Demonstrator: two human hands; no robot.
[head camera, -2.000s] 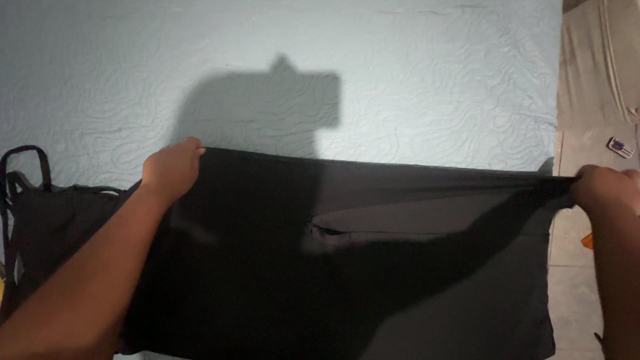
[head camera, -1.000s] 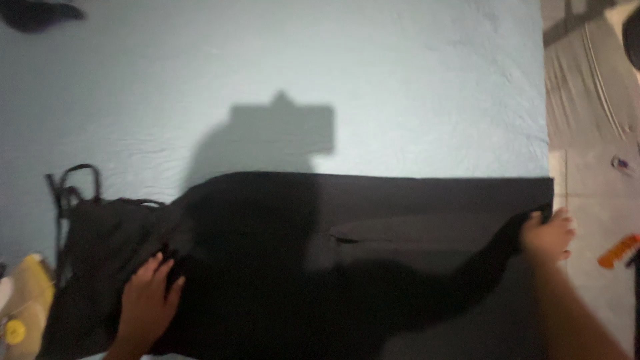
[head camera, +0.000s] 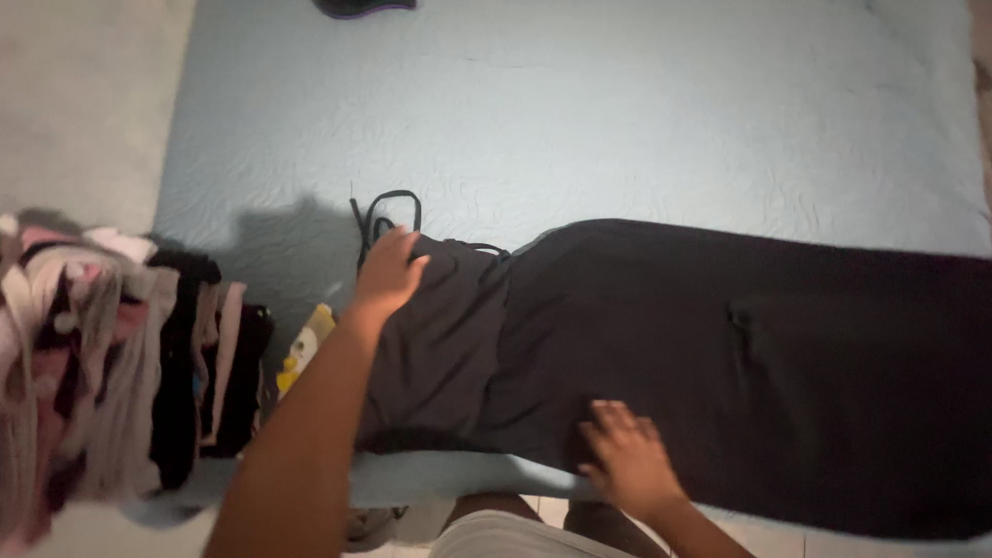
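A black dress (head camera: 620, 325) with thin straps lies spread sideways over a light blue bedsheet (head camera: 589, 116). Its top and strap loops (head camera: 397, 194) are at the left, and its skirt runs out of view at the right. My left hand (head camera: 390, 271) is at the top edge of the dress beside the straps, fingers apart; whether it pinches any cloth cannot be told. My right hand (head camera: 629, 457) rests with spread fingers on the near edge of the skirt, holding nothing.
A stack of folded clothes (head camera: 101, 349), pink, grey and black, stands at the left edge of the bed. Beside it lies a yellow and white item (head camera: 306, 349), partly behind my left arm. A dark object (head camera: 360, 6) shows at the top edge. Floor tiles show below.
The view has swung left. My right hand has left the right end of the dress for the near edge of the skirt. My left hand has moved up to the straps.
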